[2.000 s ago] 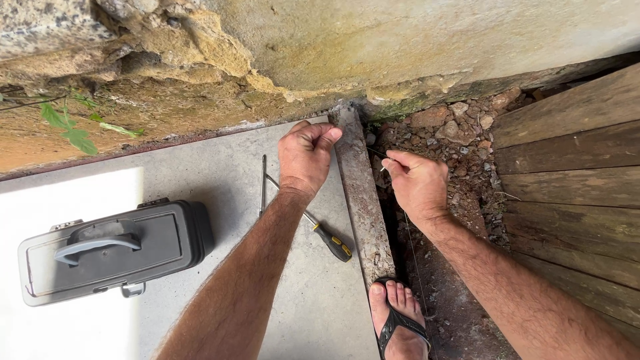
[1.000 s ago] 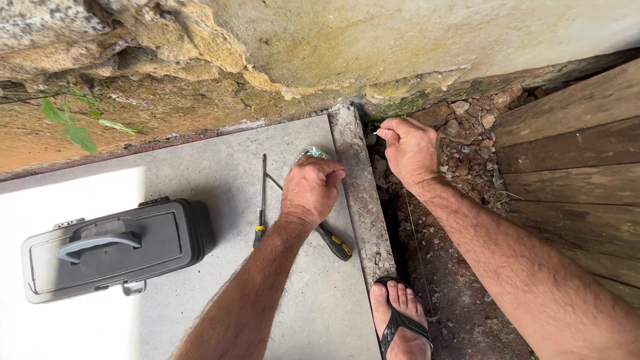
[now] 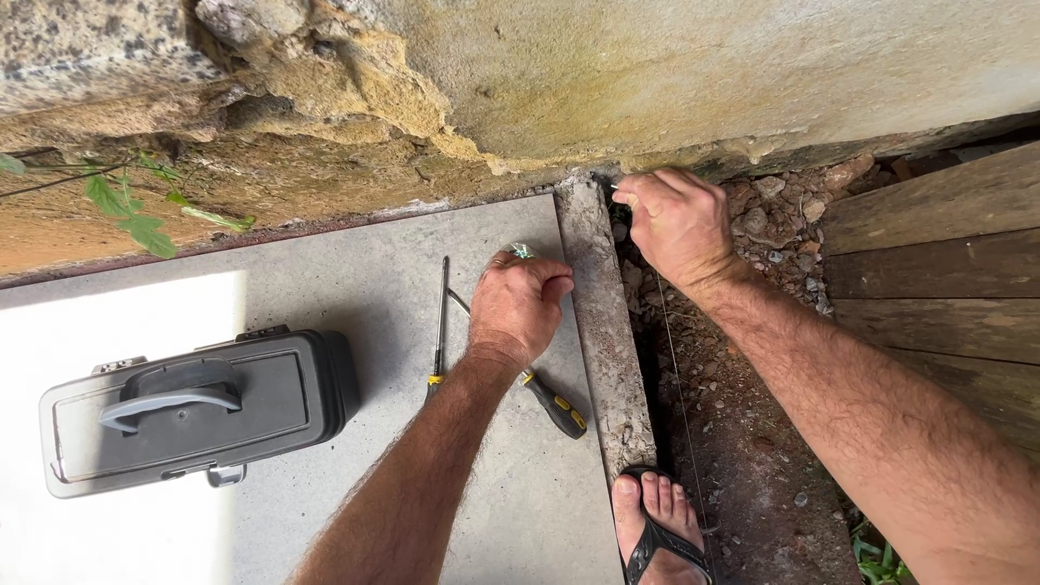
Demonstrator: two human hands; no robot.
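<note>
My left hand [image 3: 520,305] is over the grey floor tile [image 3: 366,260], its fingers closed beside a small clear, shiny item [image 3: 520,250] partly hidden behind it; whether it grips that item I cannot tell. My right hand [image 3: 678,223] pinches a small white-tipped thing near the wall, just right of the end of the concrete edging [image 3: 597,325]. A thin line [image 3: 673,349] runs down from below this hand over the dirt. Two screwdrivers with black-and-yellow handles lie on the tile: one [image 3: 441,325] left of my left hand, the other [image 3: 556,406] partly under my left wrist.
A grey plastic toolbox [image 3: 268,398] stands on the tile at left. The crumbling plaster wall [image 3: 650,81] runs across the top. Wooden boards [image 3: 934,260] lie at right, with rubble [image 3: 764,211] beside them. A foot in a black flip-flop [image 3: 662,536] rests at the edging's lower end.
My left hand has moved down and left of the edging's top, beside the shiny item. My right hand has moved up toward the wall.
</note>
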